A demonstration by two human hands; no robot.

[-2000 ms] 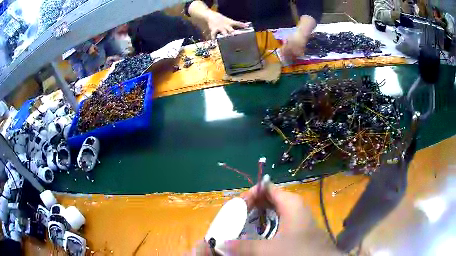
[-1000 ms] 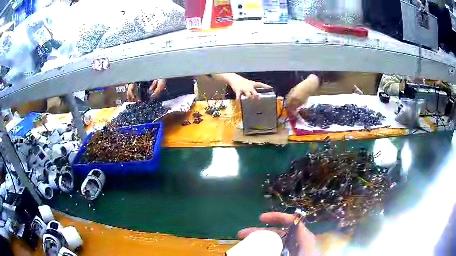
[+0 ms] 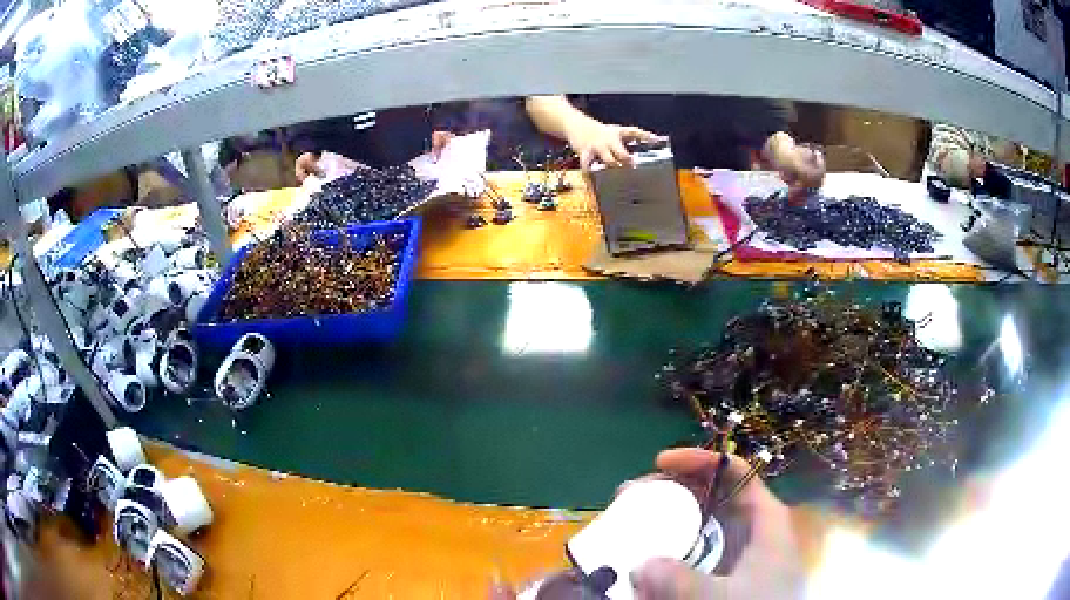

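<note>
A white camera housing (image 3: 640, 527) is at the bottom centre, its rounded shell towards the left and its open rim towards the right. My right hand (image 3: 757, 539) is around its right side and holds it, with a finger raised behind. Thin leads with small white plugs (image 3: 735, 420) rise from the housing beside the fingers. A bit of blurred skin shows at the bottom edge left of the housing; I cannot tell whether it is my left hand or what it does. The housing's lower part is cut off by the frame.
A tangled heap of wired parts (image 3: 821, 387) lies on the green belt (image 3: 469, 410). A blue bin (image 3: 405, 293) and many white housings (image 3: 246, 370) are at left. Across the belt, a person's hand (image 3: 613, 143) rests on a grey box (image 3: 640, 205). A shelf (image 3: 528, 73) crosses above; glare covers the lower right.
The view has tilted up, then partly back down. The housing stays in my right hand and shows more than one second ago. The dark tool seen at right two seconds ago is out of view.
</note>
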